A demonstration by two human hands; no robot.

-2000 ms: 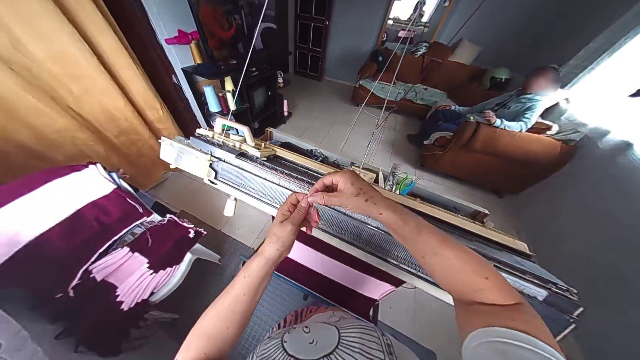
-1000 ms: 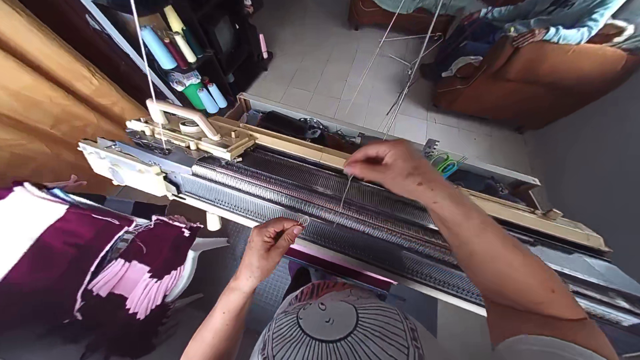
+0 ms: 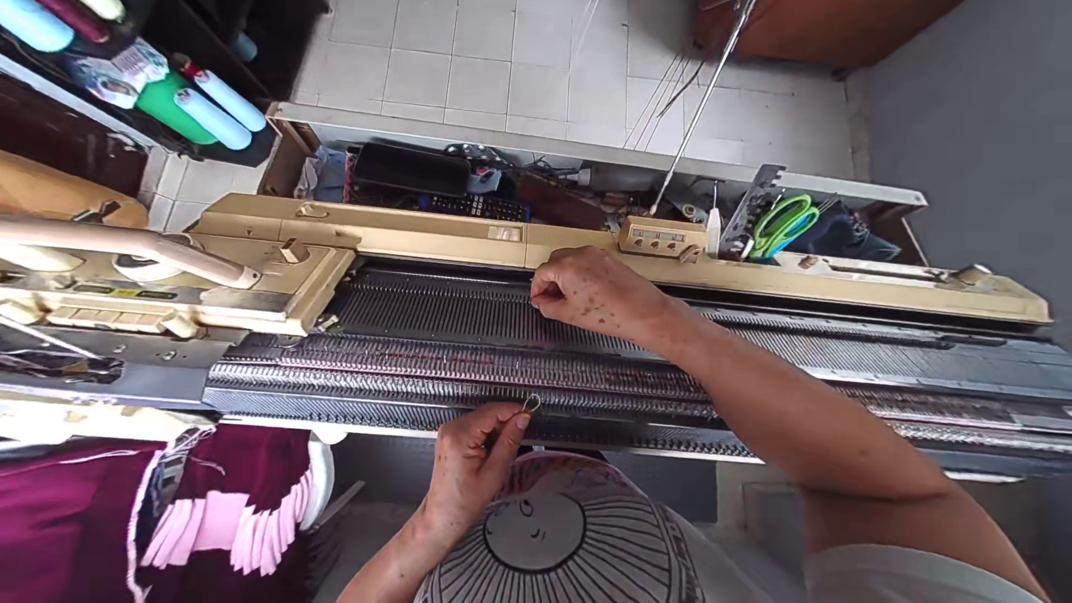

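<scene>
A knitting machine (image 3: 444, 310) with dense rows of needles lies across the view, its cream carriage (image 3: 251, 276) at the left end. My left hand (image 3: 477, 456) is over the front edge of the needle bed, thumb and forefinger pinching a small thin loop (image 3: 532, 403), perhaps wire or yarn. My right hand (image 3: 590, 293) is above the rear part of the bed, fingertips pinched together; whether something thin is between them cannot be told.
Behind the machine a long tray (image 3: 502, 126) holds tools, a remote control and green-handled scissors (image 3: 783, 222). Yarn cones (image 3: 213, 117) stand at upper left. Maroon and pink knitted fabric (image 3: 75, 519) hangs at lower left. A thin metal rod (image 3: 708, 96) rises behind the machine.
My hands were together two seconds ago, then apart with a thin strand hanging from the right one. The view has moved closer down to the machine.
</scene>
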